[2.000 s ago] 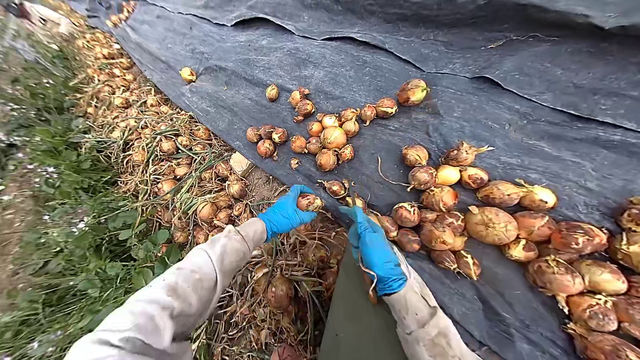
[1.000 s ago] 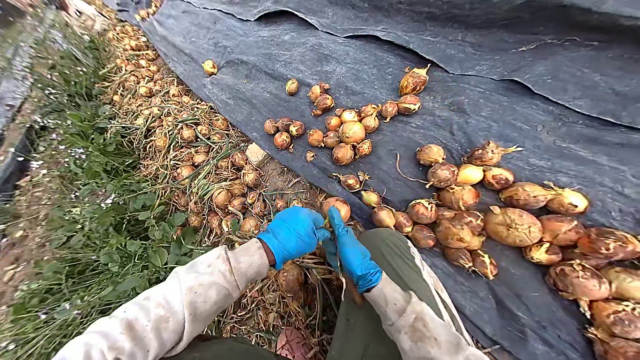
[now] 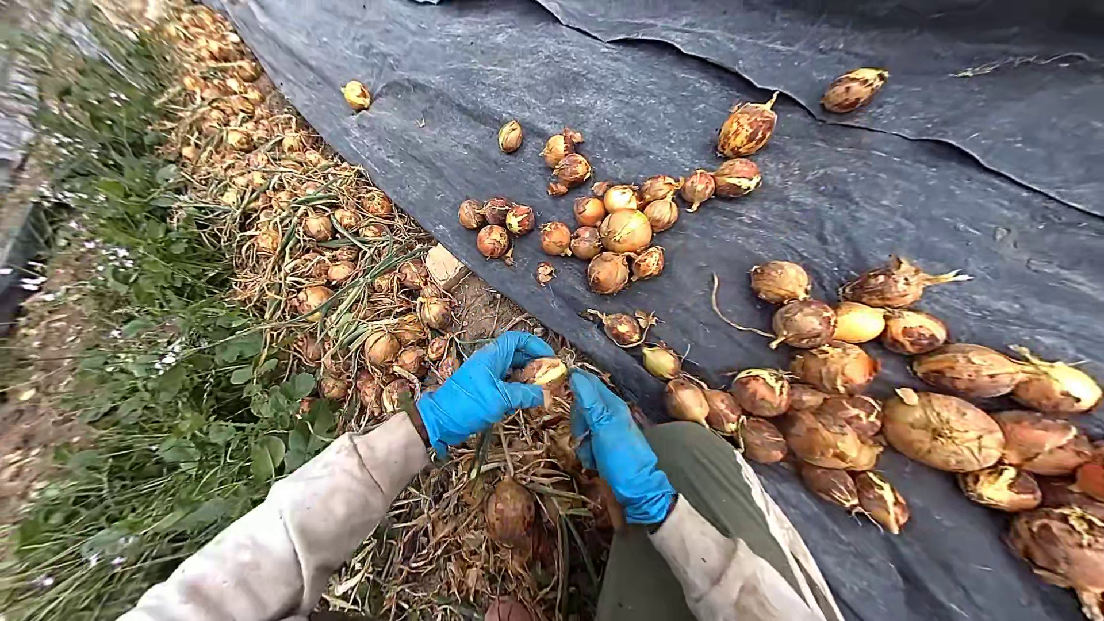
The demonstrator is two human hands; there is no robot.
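In a blue glove, my left hand (image 3: 485, 392) grips a small onion (image 3: 545, 373) between thumb and fingers, low in the middle of the head view. My right hand (image 3: 614, 444), gloved in blue too, is close at the onion's right side with its fingers bent; whether it holds anything is hidden. Under both hands lie dry stalks and peeled skins (image 3: 448, 526), with a larger brown onion (image 3: 511, 512) among them. Just right of my hands, small onions (image 3: 686, 401) rest on the dark fabric sheet (image 3: 414, 129).
A long row of onions with dried tops (image 3: 345, 285) runs up the left, bordered by green weeds (image 3: 198, 379). Sorted-looking groups of onions (image 3: 625, 230) lie on the sheet, larger ones (image 3: 943, 431) at the right. My knee (image 3: 699, 483) is beside my right hand.
Two seconds ago my hands were apart, the left with an onion; now they are close together at a small onion. One more onion lies at the sheet's upper right.
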